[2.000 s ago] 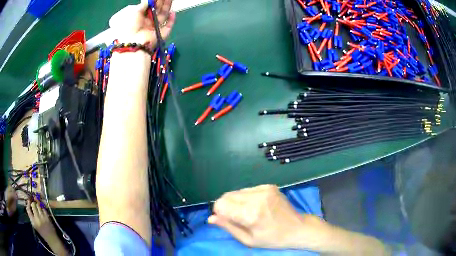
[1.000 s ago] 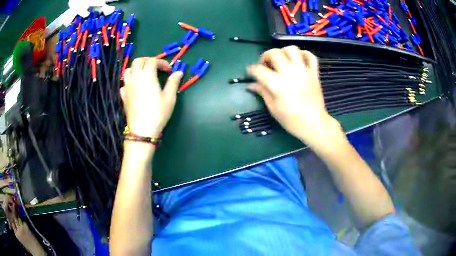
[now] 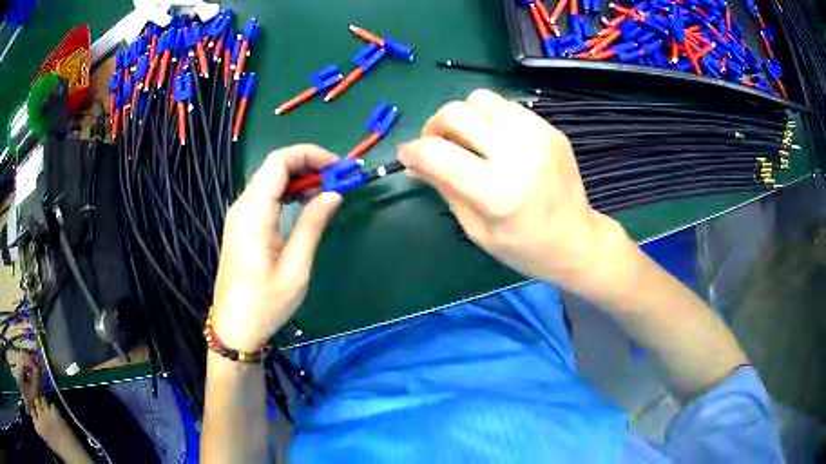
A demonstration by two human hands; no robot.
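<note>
My left hand [image 3: 281,217] holds a blue-and-red connector [image 3: 344,176] between thumb and fingers, its blue end facing right. My right hand [image 3: 498,172] pinches a black cable [image 3: 391,169] near its pale-tipped end, which points at the blue end. The tip is at or very near the blue opening; whether it is inside I cannot tell. The rest of this cable is hidden by my right hand. Several loose connectors [image 3: 367,62] lie beyond my hands.
A black tray [image 3: 634,71] of connectors stands at upper right, a bundle of black cables [image 3: 670,136] below it. Finished leads [image 3: 172,181] lie at left, beside a dark machine [image 3: 81,236]. A neighbour's hand [image 3: 32,385] shows at lower left. A white glove [image 3: 172,7] lies at the back.
My left hand has come from the far left pile and taken a connector from mid-bench. My right hand has moved from the bench edge to the cables, taken one and brought it to the connector.
</note>
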